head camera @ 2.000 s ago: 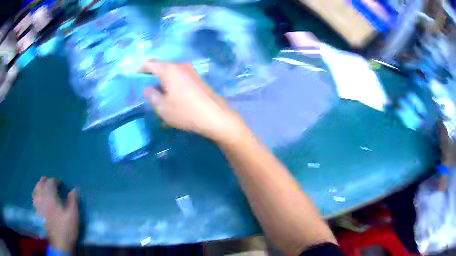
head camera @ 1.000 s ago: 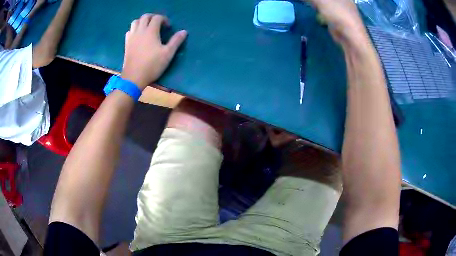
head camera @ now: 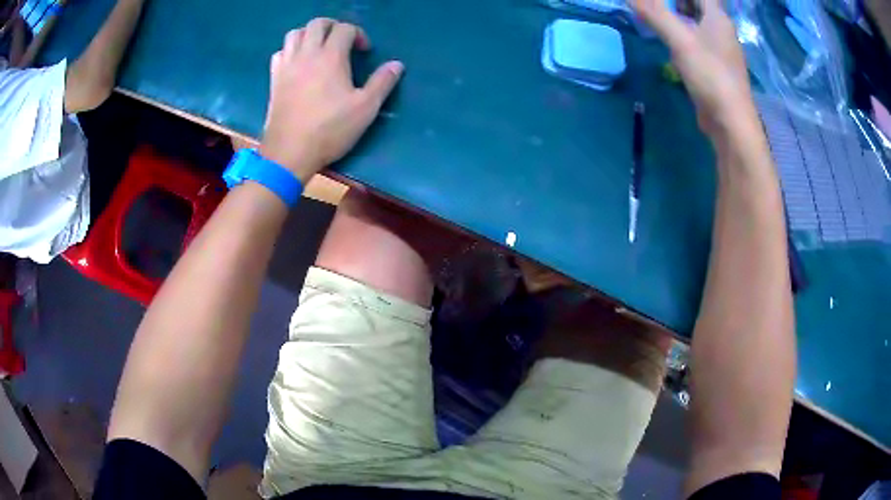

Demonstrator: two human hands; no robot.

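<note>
A small stack of light-blue rounded-square panels [head camera: 583, 51] lies on the dark-green bench [head camera: 469, 127] near the top of the view. My left hand [head camera: 327, 93] rests on the bench with thumb and fingers apart and holds nothing. My right hand [head camera: 699, 49] is at the top edge, partly cut off, right of the panels and beside a clear plastic bag [head camera: 796, 59]. Whether its fingertips hold anything cannot be told. A thin dark pen-like tool with a pale point [head camera: 637, 171] lies below the panels.
A grey gridded sheet [head camera: 816, 176] lies right of my right forearm. A neighbouring worker's arm and white sleeve [head camera: 34, 156] are at the left. A red stool [head camera: 147, 229] stands on the floor there. The bench's front edge [head camera: 430, 217] runs above my legs.
From a blurred view of the bench, the camera has tilted down to my lap. Since one second ago, the panels and tool sit lower and further right in view. My left hand stays spread on the bench.
</note>
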